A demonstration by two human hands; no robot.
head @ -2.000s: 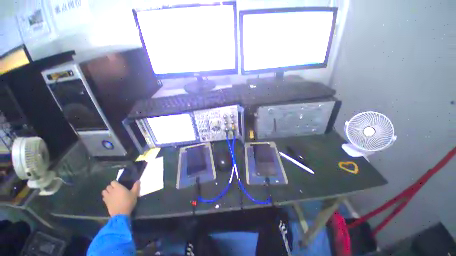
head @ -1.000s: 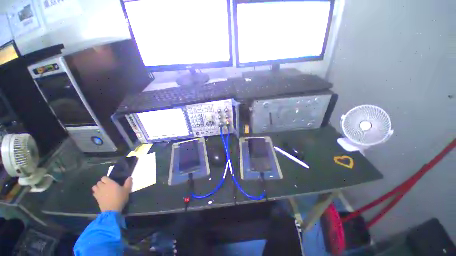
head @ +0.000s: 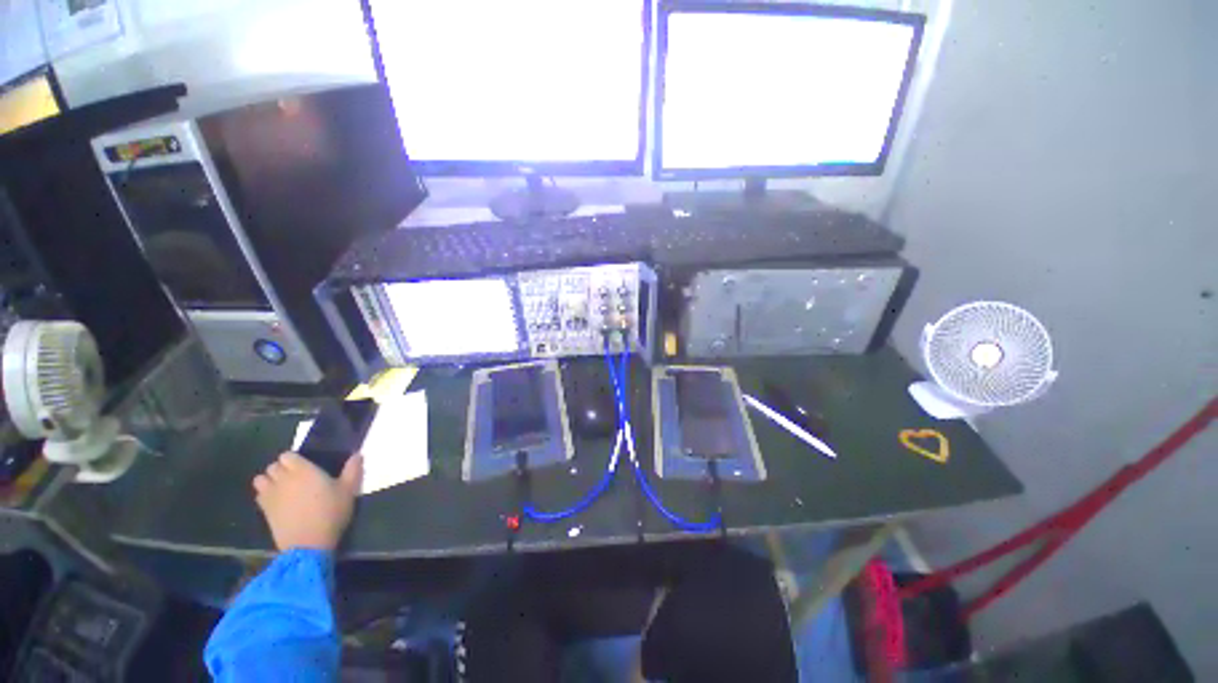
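My left hand [head: 307, 502], in a blue sleeve, holds the lower end of a dark smartphone [head: 339, 434] at the left of the bench, over white paper sheets [head: 399, 447]. My right hand is not in view. Two grey-framed coupler plates [head: 473, 458] lie side by side at the bench front. A dark phone [head: 521, 410] lies on the left plate and another phone [head: 704, 411] on the right plate. A dark lead end shows at each plate's lower edge. Blue cables [head: 577, 510] loop from the tester [head: 584, 314] towards the plates' lower ends.
A black mouse [head: 592, 416] sits between the plates. A white stick [head: 791, 426] and a yellow heart-shaped loop [head: 924, 444] lie at right. White fans [head: 988, 354] stand at both sides. A PC tower [head: 200, 254], a grey case [head: 793, 312], keyboards and two monitors are behind.
The camera view has shifted slightly. My left hand stays on the phone at the paper. A dark rounded shape has come into view below the bench's front edge.
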